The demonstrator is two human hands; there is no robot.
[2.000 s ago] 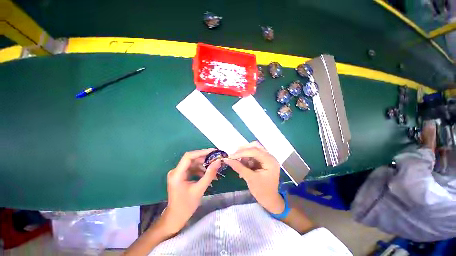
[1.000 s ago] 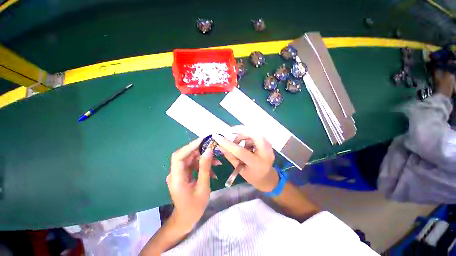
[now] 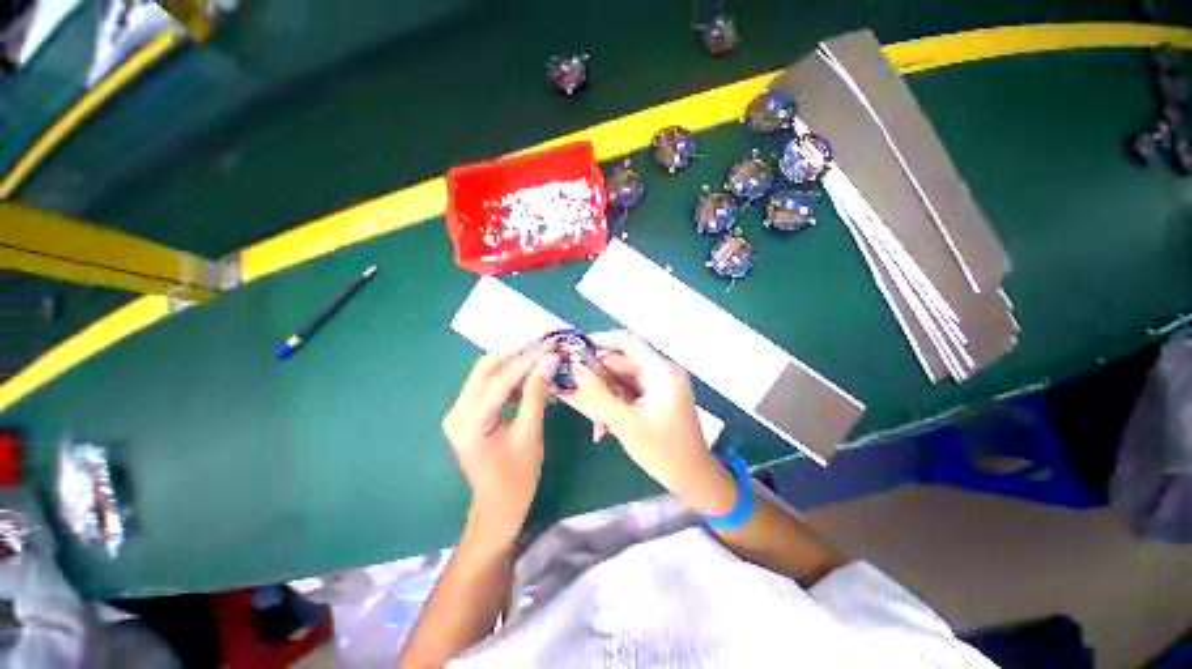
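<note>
My left hand holds a dark round electronic unit between thumb and fingers. My right hand is at the same unit, its fingertips touching its right side; a thin stick-like thing shows in its fingers, too blurred to name. Both hands are over a white adhesive pad strip, which they partly hide. A second white strip with a grey-brown end lies to the right. A red parts tray with small white bits stands beyond the hands.
Several round units lie right of the tray, beside a fanned stack of strips. A pen lies left. A shiny silvery bundle is at far left. Two units lie on the belt beyond the yellow edge strip. A person's sleeve shows far right.
The view has turned, so the pen and tray sit differently and the silvery bundle has come into view. The hands stay on the unit; the right fingers and the stick-like thing have shifted.
</note>
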